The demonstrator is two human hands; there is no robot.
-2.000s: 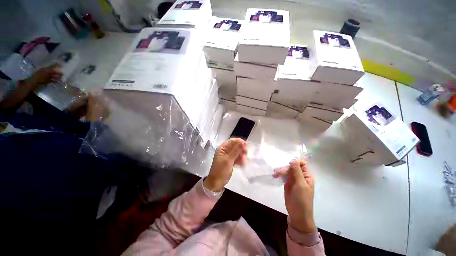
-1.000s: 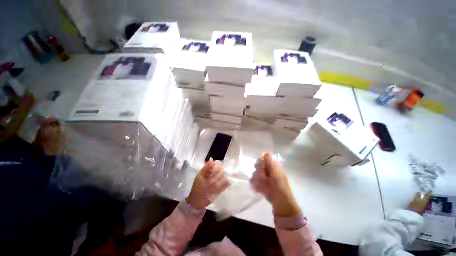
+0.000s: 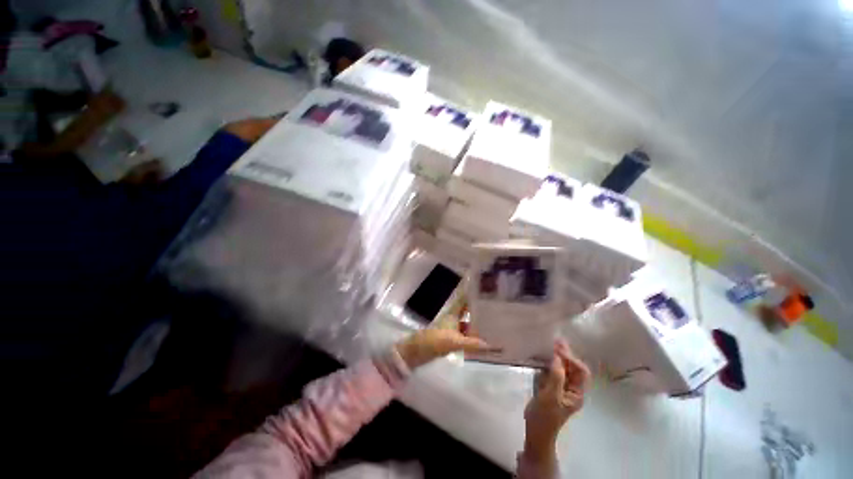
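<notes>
A white retail box (image 3: 511, 313) with a dark purple picture is held upright in front of the stacks. My left hand (image 3: 438, 344) grips its lower left side, thumb across the front. My right hand (image 3: 559, 382) has its fingertips pinched at the lower right corner. Whether clear film covers the box is too blurred to tell. A black smartphone (image 3: 433, 292) lies on pale bags (image 3: 400, 297) left of the box. The tall pile of bagged boxes (image 3: 304, 234) stands left of my hands, its film loose and wrinkled.
Unbagged box stacks (image 3: 505, 150) stand behind the held box, and another box group (image 3: 655, 346) to its right. A dark cylinder (image 3: 625, 171) stands by the wall. A second phone (image 3: 728, 359), small bottles (image 3: 787, 309) and loose parts (image 3: 784, 442) are at right. A neighbour's dark-blue sleeve (image 3: 201, 173) reaches behind the pile.
A box is now between my hands, where clear film was before. The view has shifted and tilted. The neighbour's arm at left now reaches behind the pile. The right-hand neighbour's hand has left view.
</notes>
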